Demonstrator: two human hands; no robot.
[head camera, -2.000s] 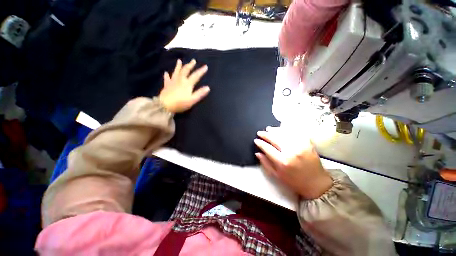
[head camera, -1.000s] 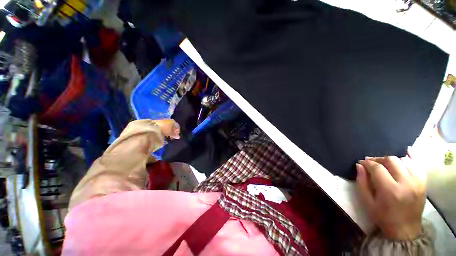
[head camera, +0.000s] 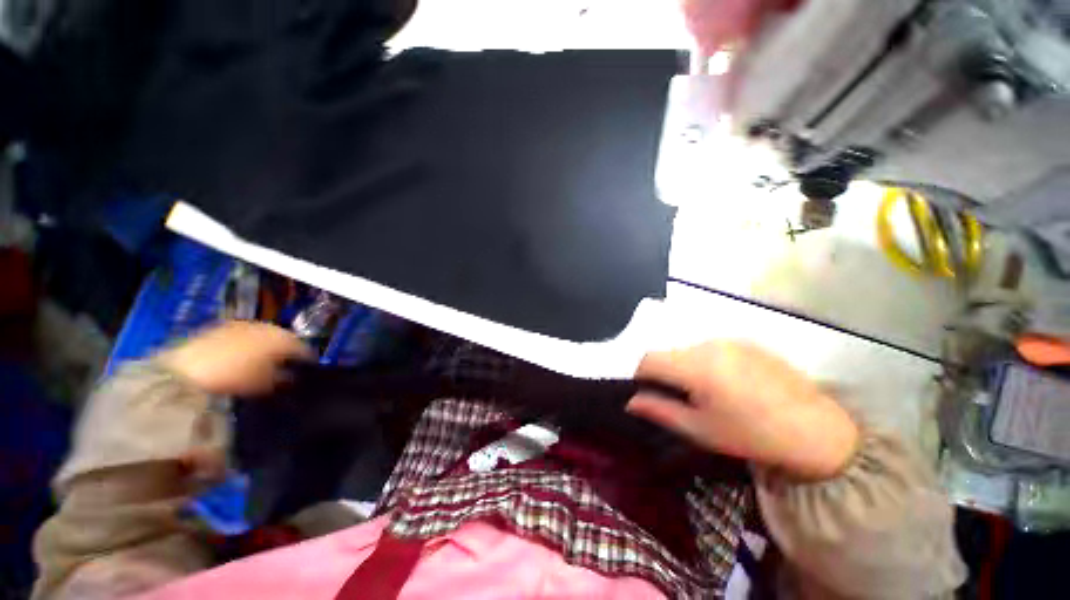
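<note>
A large black fabric panel (head camera: 528, 188) lies flat on the white table (head camera: 516, 340), its right edge beside the sewing machine's bed. A second dark cloth piece (head camera: 340, 428) hangs between my hands in front of the table edge, over the lap. My left hand (head camera: 252, 355) is blurred and holds the left end of this piece. My right hand (head camera: 745, 399) is at its right end by the table's front edge, fingers closed on it. The sewing machine head (head camera: 892, 106) is at the upper right, blurred.
Yellow-handled scissors (head camera: 927, 234) lie on the bed right of the needle area. A pink fluffy cover (head camera: 733, 24) is at the top. A blue basket (head camera: 170, 305) stands below the table at the left. A labelled case (head camera: 1033, 408) and an orange-tipped tool (head camera: 1044, 349) are at far right.
The view has swung back right to the machine. My left hand has come up from the basket with dark cloth. My right hand has left the large panel and holds the lower piece.
</note>
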